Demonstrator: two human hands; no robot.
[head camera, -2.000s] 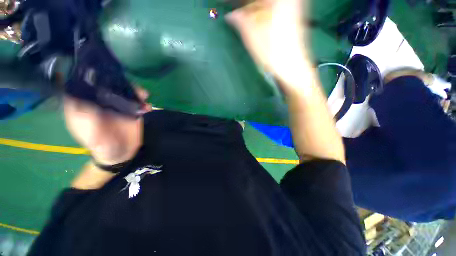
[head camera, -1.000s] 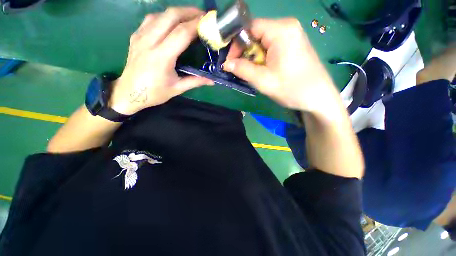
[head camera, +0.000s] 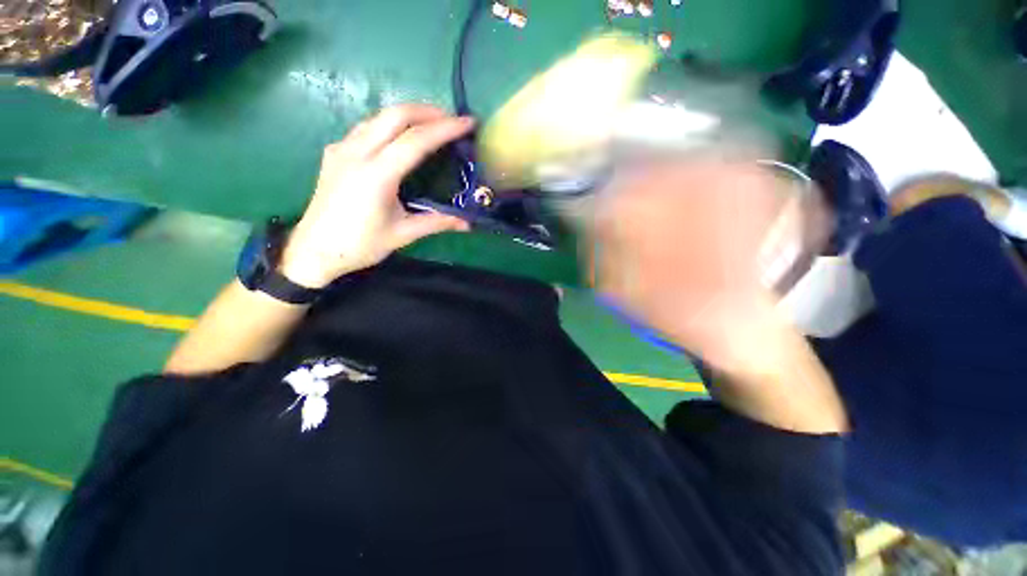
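My left hand (head camera: 366, 191) grips a dark moulded housing (head camera: 512, 219) near the bench's front edge, thumb below and fingers above. A copper-coloured cap (head camera: 484, 197) shows in the housing's recess. A thin dark curved band (head camera: 461, 56) runs up from the housing. My right hand (head camera: 687, 242) is strongly blurred, just right of the housing, closed around a mallet. The mallet's pale yellow face (head camera: 569, 101) is a blur above and right of the housing; its handle is hidden or too blurred to make out.
Loose copper-coloured caps (head camera: 510, 15) lie on the green bench (head camera: 338, 45) at the back. A dark round assembly (head camera: 186, 51) is at upper left, beside a copper-coloured pile (head camera: 39, 34). Dark assemblies (head camera: 845, 191) lie by a white sheet (head camera: 929, 124) at right, next to a person in dark blue (head camera: 946, 338).
My right hand has moved from the housing's recess to the right with the mallet and is now blurred. My left hand keeps its grip. The copper-coloured cap in the recess is now visible.
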